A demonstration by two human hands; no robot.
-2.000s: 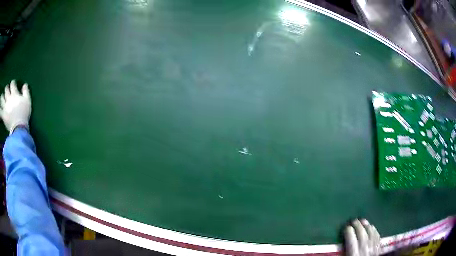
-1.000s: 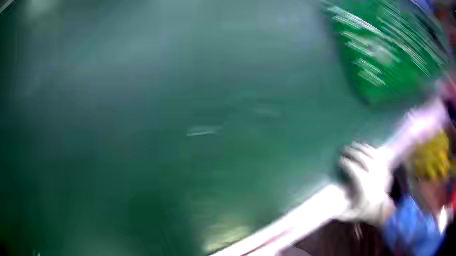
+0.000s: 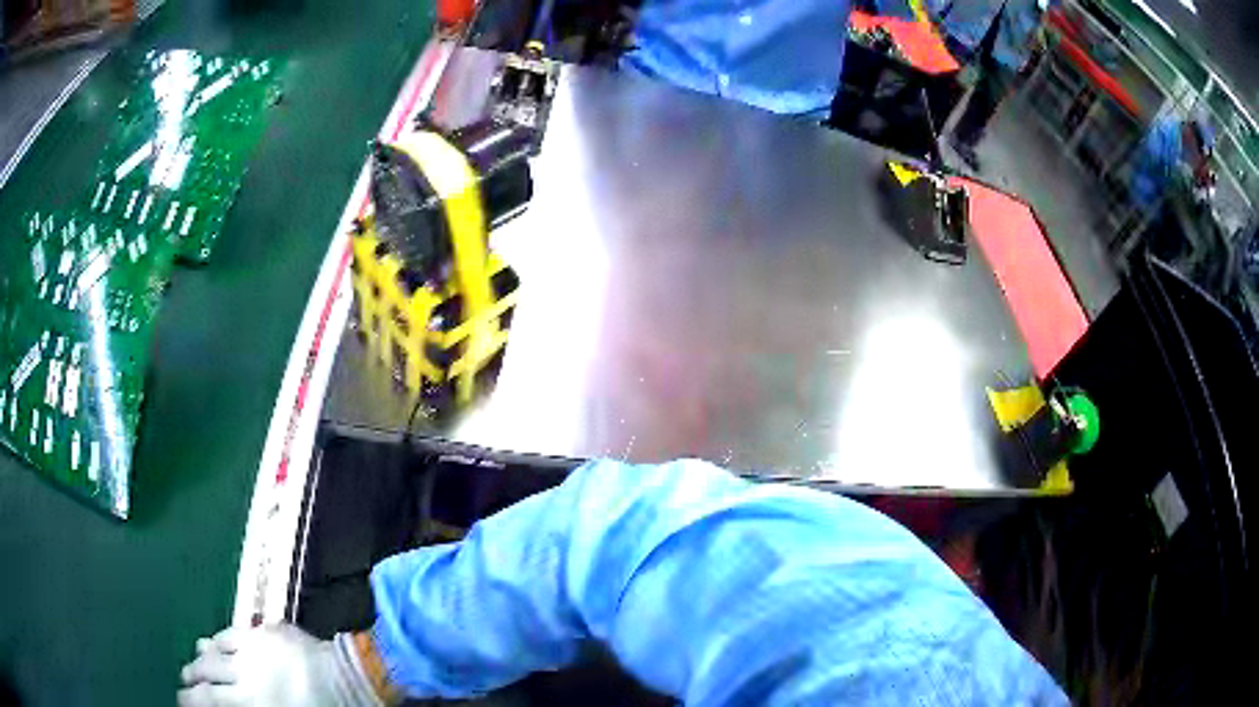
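Green printed circuit boards [image 3: 69, 352] lie on the green conveyor belt [image 3: 207, 483] at the left, pad side up. A second board section [image 3: 193, 138] is farther up, touching or overlapping the nearer one; I cannot tell which. My right hand [image 3: 276, 669], in a white glove, rests on the white and red edge rail [image 3: 293, 428] at the bottom left. Its fingers lie loosely over the belt side and hold no board. The blue sleeve crosses the bottom of the view. My left hand is out of the picture.
A steel table [image 3: 704, 290] stands right of the rail. A fan-like unit [image 3: 442, 263] wrapped in yellow tape sits at its left edge. A black holder [image 3: 946, 221], a red strip [image 3: 1029, 269] and a green round part [image 3: 1081, 420] are at the right. A person in blue [image 3: 739, 49] is beyond.
The view has swung to the right, bringing in the steel table. The boards now appear at the left. My left hand has left the picture; my right hand is still on the rail.
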